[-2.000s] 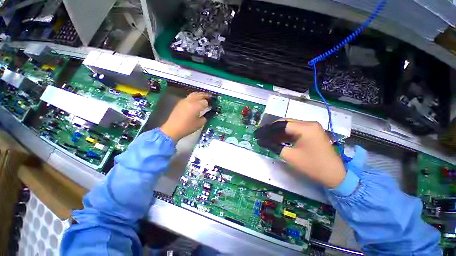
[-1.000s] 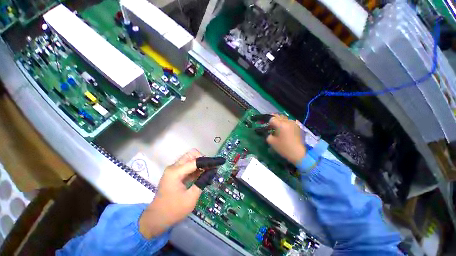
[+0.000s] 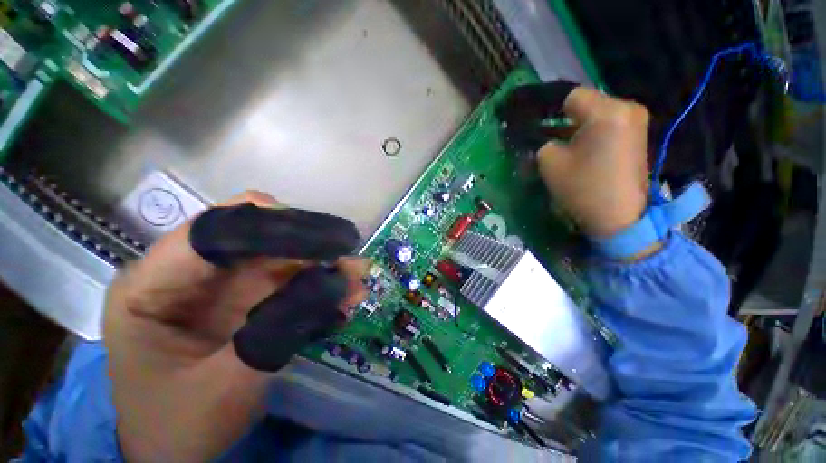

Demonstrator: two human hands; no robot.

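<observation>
The green circuit board lies slanted, crowded with small parts. A long white-silver heatsink, finned at its near end, stands on it. My left hand, large at the lower left, has black cots on two fingers; they are apart at the board's left edge, with nothing seen held. My right hand is over the board's far corner, black-cotted fingertips close together. A small pale spot shows between them; whether they hold a part is unclear.
Another board lies upper left, beyond a bare metal plate. A chained conveyor rail runs at the left, another along the far side. A blue cord hangs by my right wrist. A red-black coil sits near the board's near edge.
The view has come closer to the board's left end. Both hands look larger; my left hand remains at the left edge and my right hand at the far corner.
</observation>
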